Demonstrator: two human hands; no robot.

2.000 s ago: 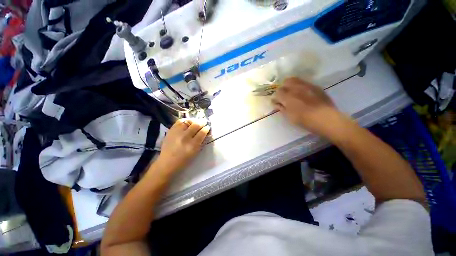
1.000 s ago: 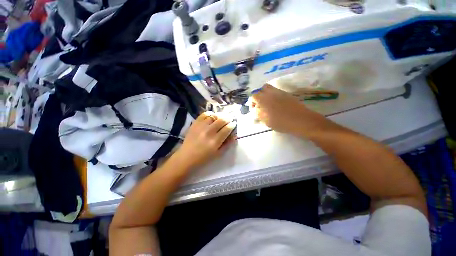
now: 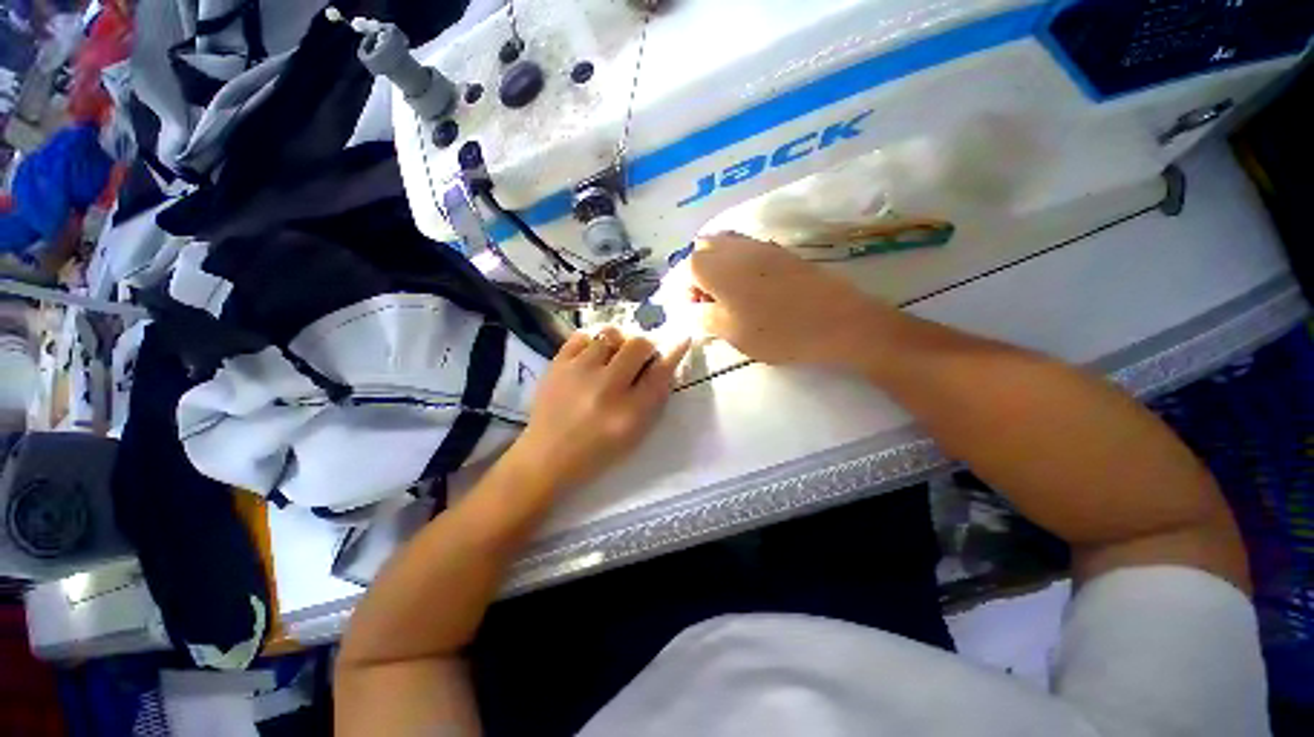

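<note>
The black and white garment [image 3: 360,382] lies bunched left of the needle on the white sewing machine [image 3: 778,159]. My left hand [image 3: 602,386] lies palm down just in front of the presser foot [image 3: 613,295], with its fingertips at the garment's edge; what is under them is washed out by the lamp. My right hand [image 3: 749,300] is curled close to the right of the needle, above the bed; whether it holds something small cannot be told. The green-orange thread snips [image 3: 901,235] lie on the machine bed, behind and right of my right hand.
The machine bed [image 3: 807,396] has a long dark seam line and a ribbed front edge [image 3: 749,497]. More black and grey garments [image 3: 274,130] are heaped behind at the left. A grey machine part [image 3: 61,504] stands at the far left. A blue cloth or bag [image 3: 58,187] shows behind.
My right hand has left the snips, which now lie on the bed, and has come left beside the needle. My left hand stays near the presser foot. The camera view has shifted.
</note>
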